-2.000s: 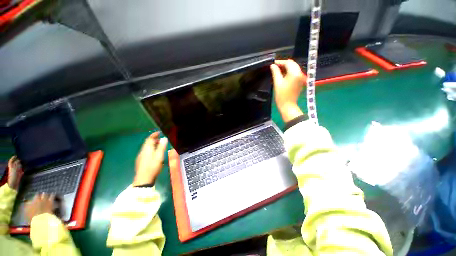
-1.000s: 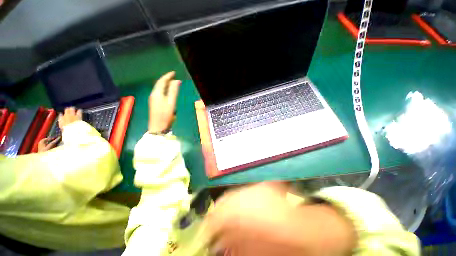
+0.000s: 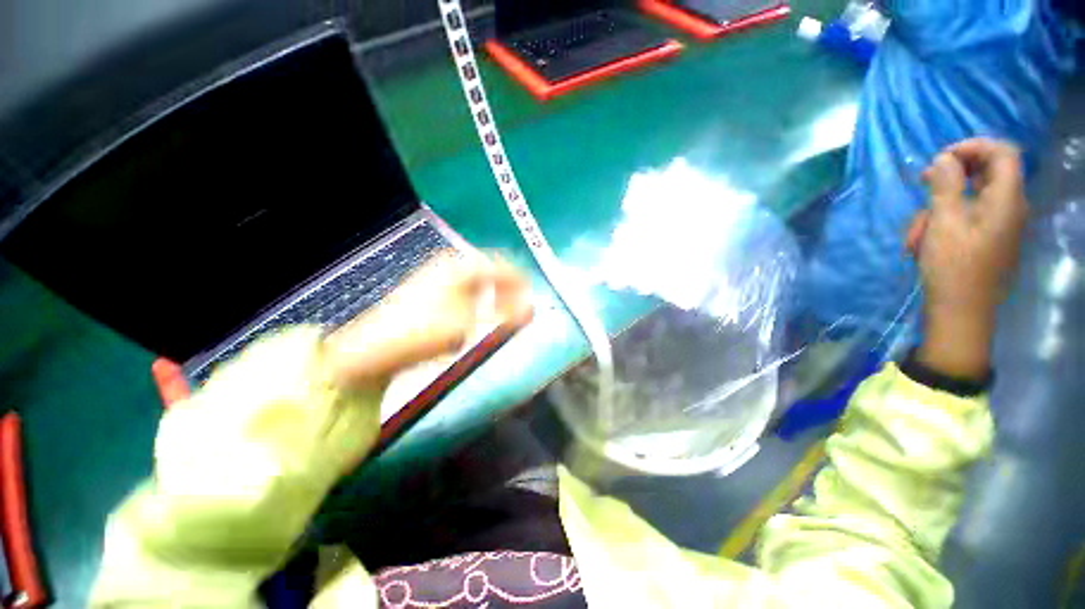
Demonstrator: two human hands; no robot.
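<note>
An open laptop (image 3: 238,202) with a dark screen stands on a red-orange tray (image 3: 434,399) at the left. My left hand (image 3: 440,312) is blurred and reaches over its palm rest, hiding part of the keyboard. Whether it holds anything cannot be told. My right hand (image 3: 973,238) is raised at the far right, away from the laptop, with thumb and fingers curled close together. A thin shiny line shows below it; whether the hand holds it is unclear. A white label strip (image 3: 490,140) with dark marks hangs right of the laptop into a bin.
The round whitish bin (image 3: 684,454) is at the bench edge, with crumpled clear film (image 3: 696,238) behind it. A person in blue clothing (image 3: 940,83) is at the upper right. More laptops on red-orange trays (image 3: 583,79) stand at the back of the green bench.
The view has swung right, so the laptop appears farther left. My left hand has moved from beside the laptop to over its palm rest. My right hand has moved out to the far right.
</note>
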